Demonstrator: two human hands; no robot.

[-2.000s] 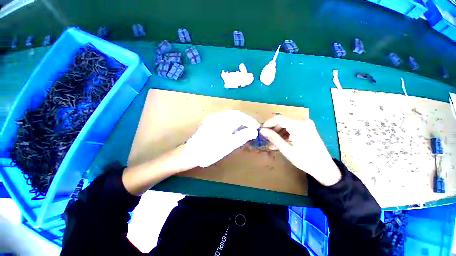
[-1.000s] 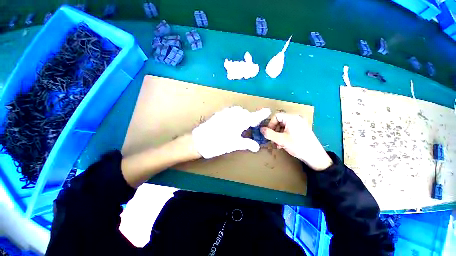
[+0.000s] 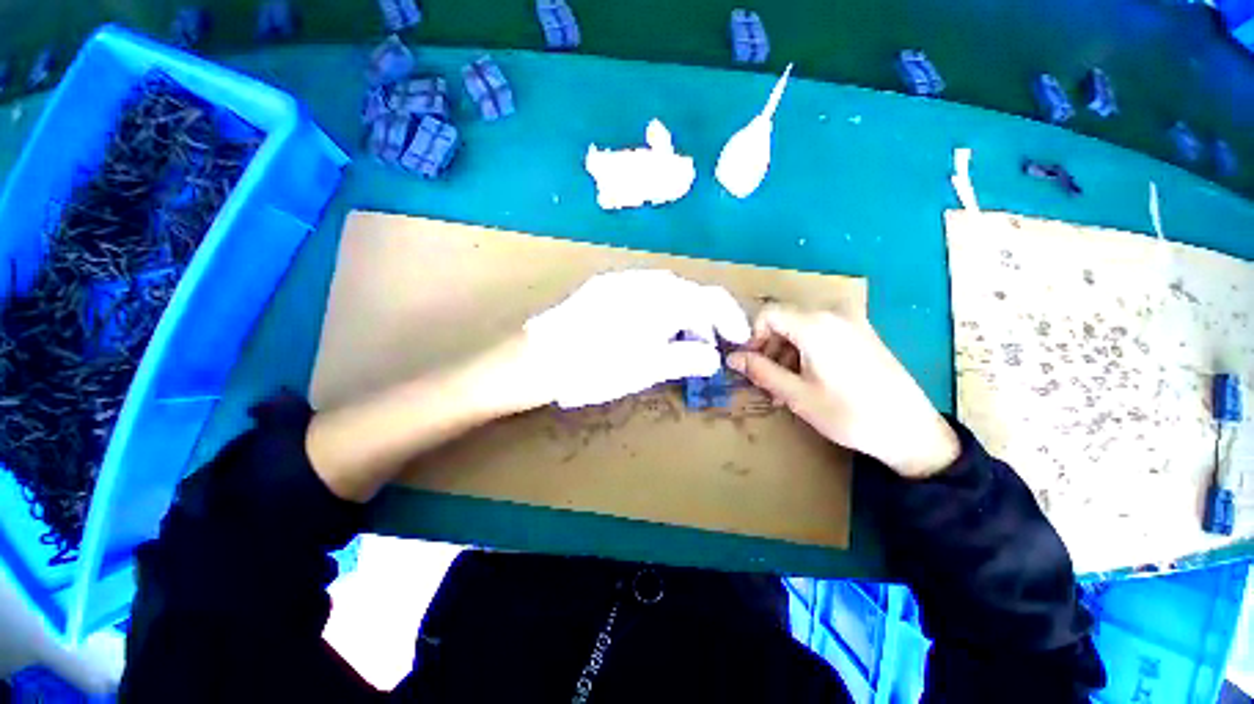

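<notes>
My left hand, in a white glove, is over the middle of the tan cardboard mat. Its fingertips close on a blue-grey block that shows just below them. My right hand, which looks bare, meets it from the right. Its thumb and forefinger pinch a small dark piece at the block's upper edge, probably a strap; the fingers hide most of it. Dark marks lie on the mat around the block.
A blue bin of black straps stands left. A pile of blocks, a crumpled white lump and a squeeze bottle lie beyond the mat. A speckled mat at right bears two blocks. Spaced blocks lie on the belt.
The block now shows below my left fingertips, where earlier it was between both hands. My hands stay close together. The belt blocks have shifted right, and the view has moved a little.
</notes>
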